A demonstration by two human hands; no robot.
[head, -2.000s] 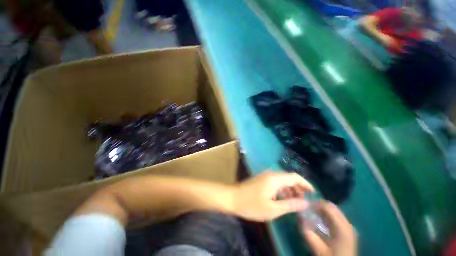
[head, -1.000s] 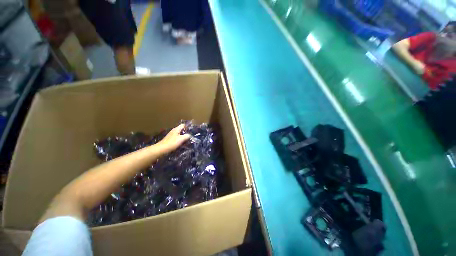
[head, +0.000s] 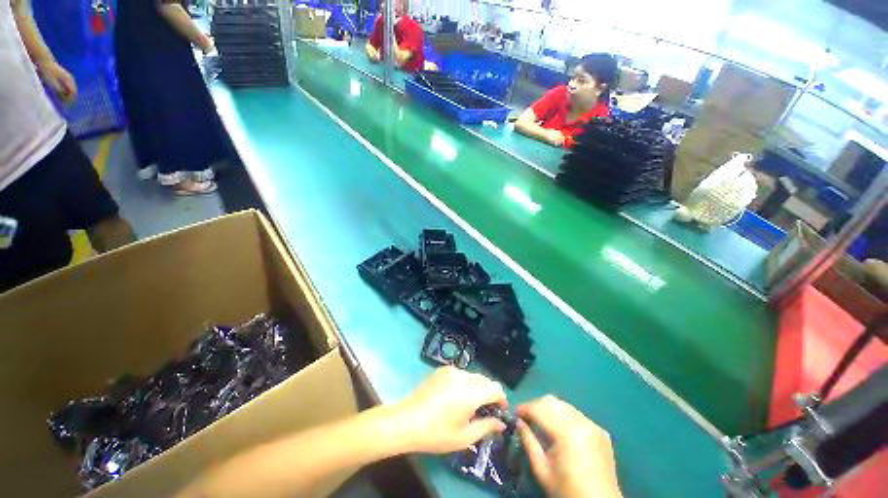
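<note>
My left hand (head: 450,410) and my right hand (head: 570,449) are close together at the bottom centre, over the near edge of the blue-green bench top (head: 362,336). Both have fingers closed on a bagged black housing (head: 490,461), in shiny clear film; my fingers hide part of it. A loose pile of black plastic housings (head: 467,309) lies on the bench just beyond my hands. The open cardboard carton (head: 302,413) stands at the left, with a glittering heap of bagged housings (head: 185,389) inside.
A green conveyor belt (head: 506,233) runs along the bench's far side. A screwdriver tool with silver clamps (head: 803,443) and a red surface (head: 813,355) are at the right. Black stacks (head: 615,160) and a person in red (head: 570,112) are across the belt. Two people stand at the left.
My left hand has left the carton and come to the bench, meeting my right hand at a bagged housing. The view has swung up and to the right, showing the tool and workers across the belt.
</note>
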